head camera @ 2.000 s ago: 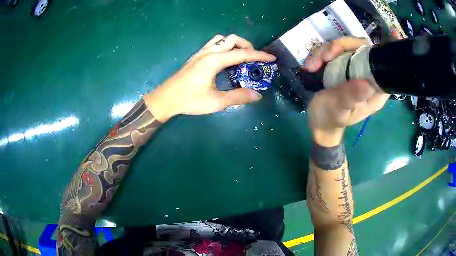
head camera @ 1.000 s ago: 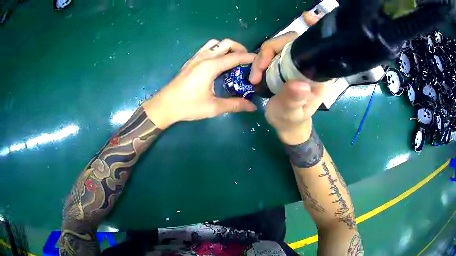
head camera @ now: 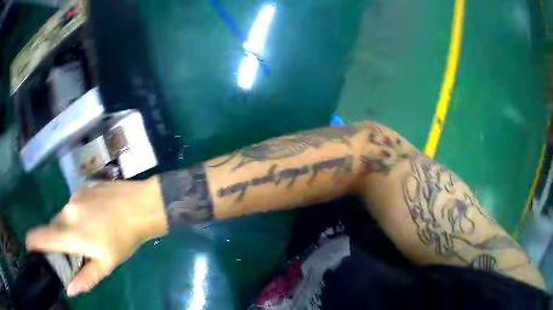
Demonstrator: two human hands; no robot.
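My right hand point(head camera: 103, 227) is at the lower left of the view, blurred, with its forearm reaching across the middle. Its fingers are around the pale grip of the electric screwdriver point(head camera: 64, 266). A dark part beside the grip runs to the left edge, and the screwdriver's tip cannot be made out. The white box point(head camera: 136, 148), likely the screw feeder, lies just above the hand on the glossy green bench point(head camera: 242, 121). My left hand is out of the picture. The round unit with the blue board is not in view.
A dark box-like part with a yellowish printed edge point(head camera: 45, 42) stands at the upper left, beside a long dark strip point(head camera: 130, 72). A blue line point(head camera: 227, 21) lies on the bench at the top. A yellow floor line point(head camera: 445, 85) runs down the right.
The view has swung strongly to the right and is blurred. The left hand, the blue-board unit and the heap of units have left the picture. The right hand now appears at the lower left.
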